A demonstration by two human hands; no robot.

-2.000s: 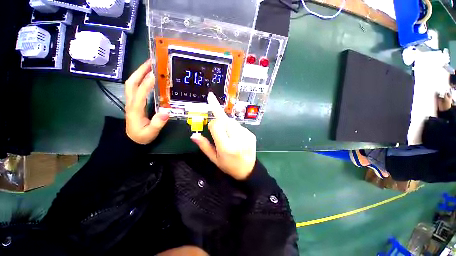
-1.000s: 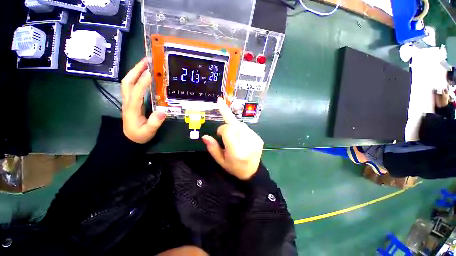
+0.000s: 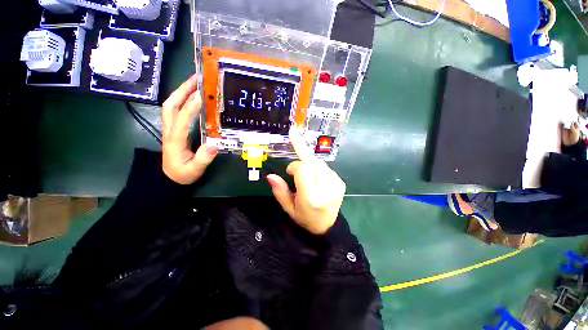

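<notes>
A thermostat (image 3: 258, 100) with a lit black screen reads 21.3 and 24. It sits in the orange nest plate (image 3: 211, 97) of the clear acrylic test fixture (image 3: 264, 26). The yellow clamp (image 3: 255, 156) is at the fixture's front edge. The red power rocker switch (image 3: 325, 144) glows at the lower right. My left hand (image 3: 182, 135) rests against the fixture's left side, thumb at the front left corner. My right hand (image 3: 313, 184) has its index finger extended to the screen's lower right corner; the other fingers are curled and hold nothing.
Several thermostats (image 3: 117, 60) lie housing-up at left. A black foam pad (image 3: 480, 129) lies at right. Red indicator lamps (image 3: 333, 79) are on the fixture. Black cables (image 3: 143, 121) run at left. A blue tape holder (image 3: 525, 29) and another person's sleeve (image 3: 545, 209) are at right.
My right index finger has moved right along the screen's lower edge since two seconds ago. The right-hand reading went from 23 to 26, now 24. My left hand has stayed on the fixture.
</notes>
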